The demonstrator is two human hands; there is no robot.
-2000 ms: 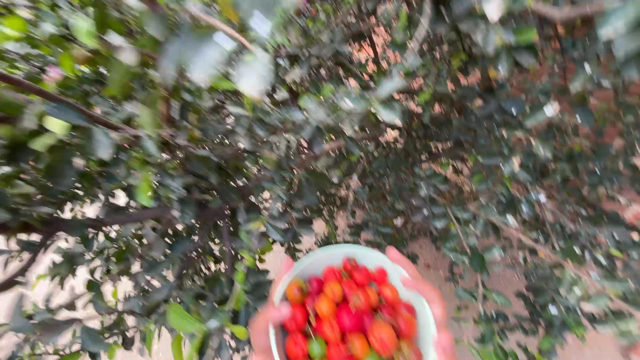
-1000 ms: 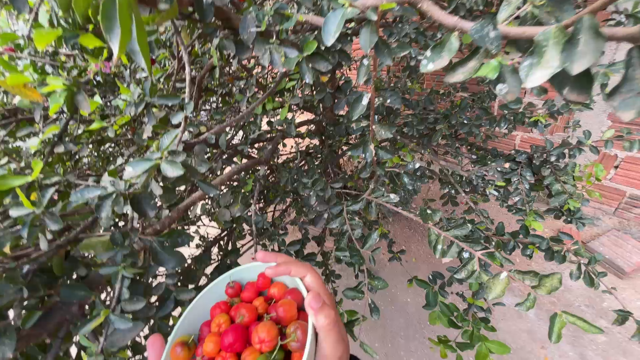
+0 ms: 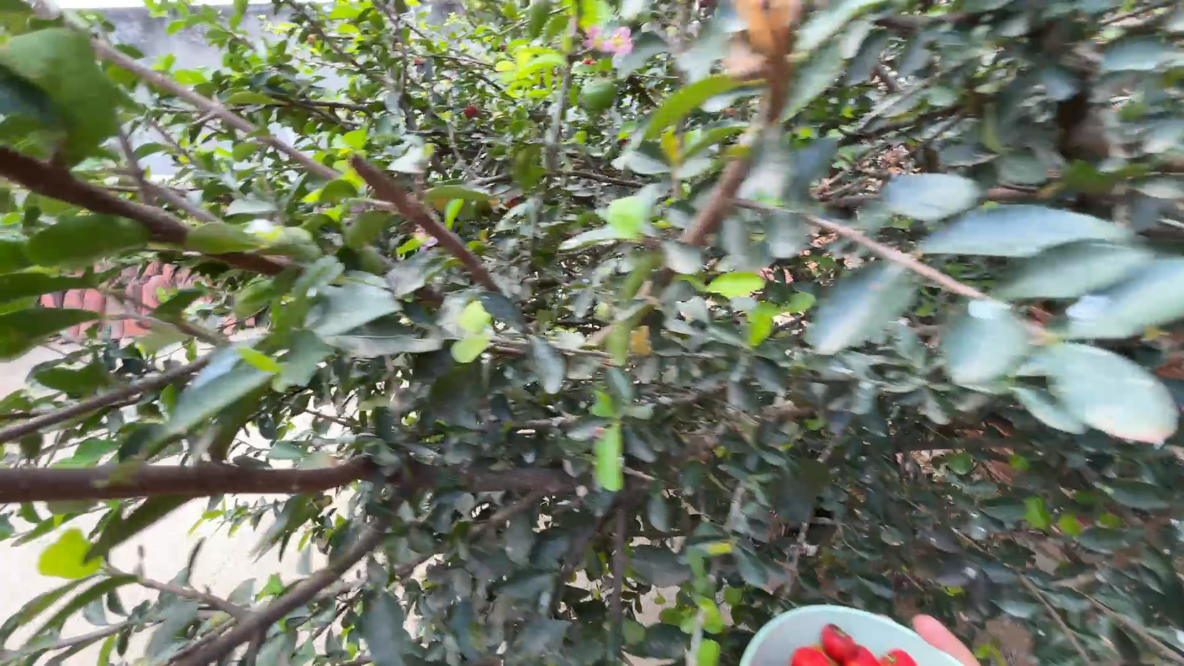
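At the bottom edge, right of centre, the upper part of a pale green bowl (image 3: 772,635) shows, with several red cherry-like fruits (image 3: 838,642) in it. Fingertips of my right hand (image 3: 943,638) rest at the bowl's right rim; the rest of that hand is cut off by the frame. My left hand is out of view. Above the bowl spreads a leafy shrub (image 3: 555,370), where a green fruit (image 3: 598,93) and a small dark red fruit (image 3: 472,111) hang among the leaves near the top.
A thick bare branch (image 3: 185,481) crosses the left side, and a cut branch stub (image 3: 421,217) points up left. Close, blurred leaves (image 3: 1027,231) fill the right. Stacked reddish tiles or bricks (image 3: 120,301) lie behind at the left, below a grey wall (image 3: 203,46).
The view has swung up and left, so the bowl now shows only in part at the bottom edge. My left hand, seen at the bowl earlier, has left the view.
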